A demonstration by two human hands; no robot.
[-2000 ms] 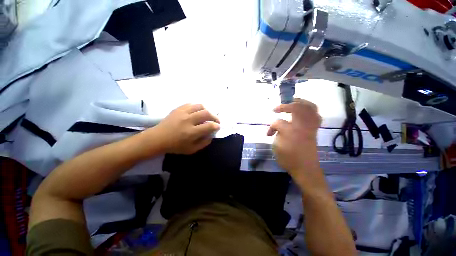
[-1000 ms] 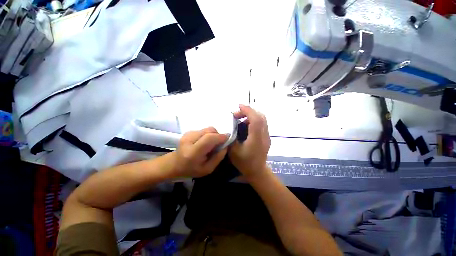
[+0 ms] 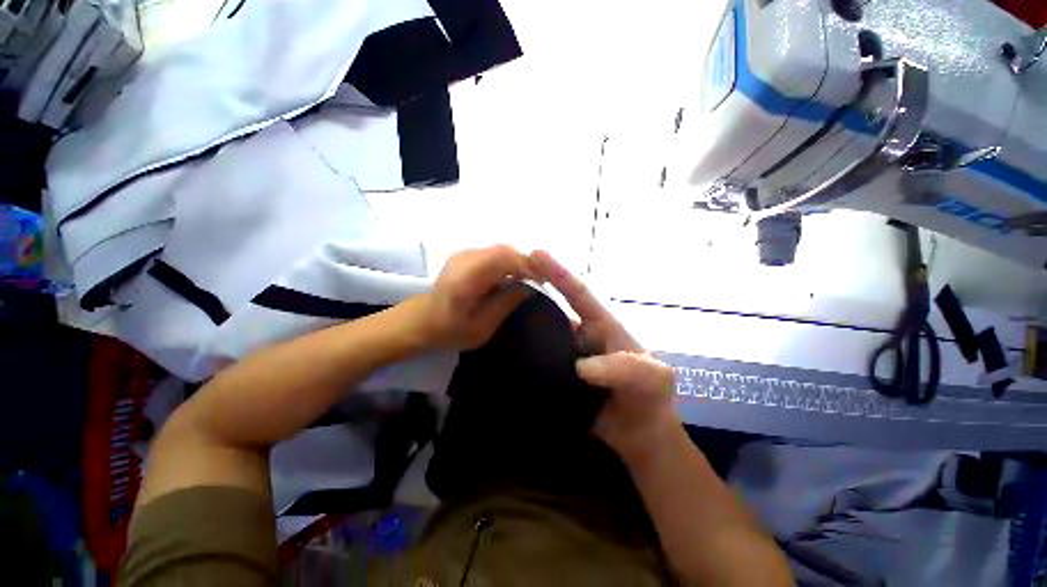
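Observation:
A black fabric panel [image 3: 522, 384] hangs from both hands over the table's front edge and down into the lap. My left hand [image 3: 480, 296] grips its upper left edge, fingers bent over the top. My right hand [image 3: 620, 384] holds its right side, with the thumb on the black cloth and a finger stretched up to the left hand's fingertips. The fingertips of both hands meet at the panel's top. A thin pale edge shows between them; the small pale piece seen earlier is mostly hidden.
White cut pieces [image 3: 247, 206] with black strips lie piled at left. The sewing machine [image 3: 850, 103] stands upper right, a small grey block [image 3: 778, 239] below its head. Black shears [image 3: 907, 344] and black offcuts [image 3: 956, 315] lie at right. A grey measuring scale [image 3: 781, 396] runs along the front edge.
Over the last second the black panel has come up and spread between the hands, covering the pale piece. The right hand has shifted right and down. The view has moved slightly left.

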